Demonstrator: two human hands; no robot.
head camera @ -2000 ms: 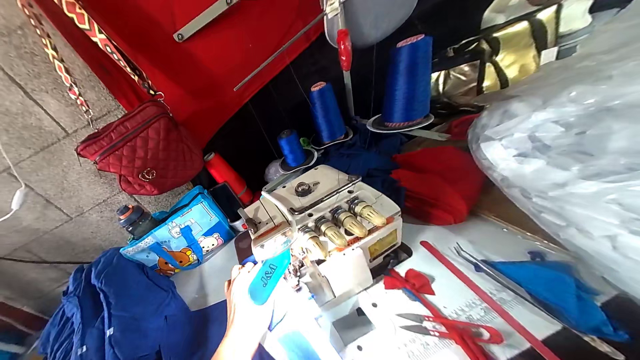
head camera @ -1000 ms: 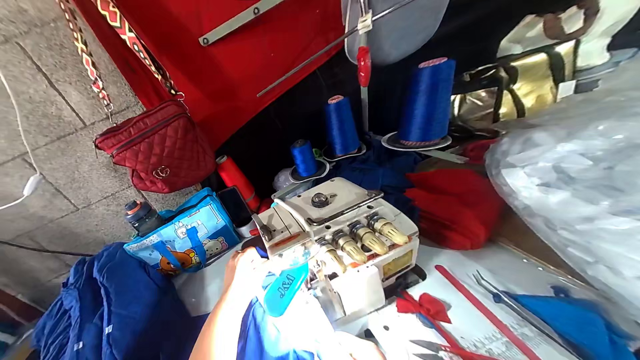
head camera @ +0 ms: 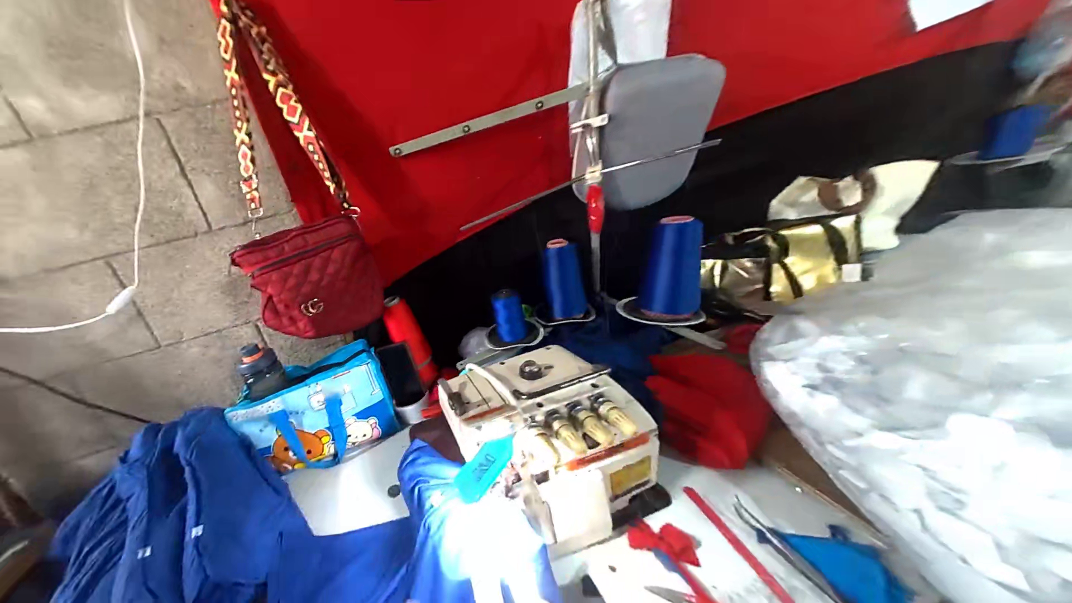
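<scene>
Neither my left hand nor my right hand shows in the head view. A cream overlock sewing machine (head camera: pixel 561 435) stands on the white table, a turquoise tag (head camera: pixel 486 469) at its left front. Blue fabric (head camera: pixel 435 494) lies at the machine's left front and runs toward the bottom edge, partly washed out by bright lamp light. More blue garments (head camera: pixel 193 519) are heaped at the left. Blue thread cones (head camera: pixel 672 268) stand behind the machine. In front of it on the right are a red ribbon bow (head camera: pixel 666 544) and part of some scissors (head camera: pixel 670 593).
Tweezers (head camera: pixel 783 544) and turquoise cloth (head camera: pixel 846 565) lie at the right front, beside a large translucent bag (head camera: pixel 921 385). Red fabric (head camera: pixel 712 410) is right of the machine. A blue cartoon bag (head camera: pixel 327 410) and dark bottle (head camera: pixel 261 371) stand left; a red quilted handbag (head camera: pixel 314 272) hangs above.
A hand and forearm at the blue fabric in front of the machine have left the view. The view has shifted, showing more of the wall and the background at right.
</scene>
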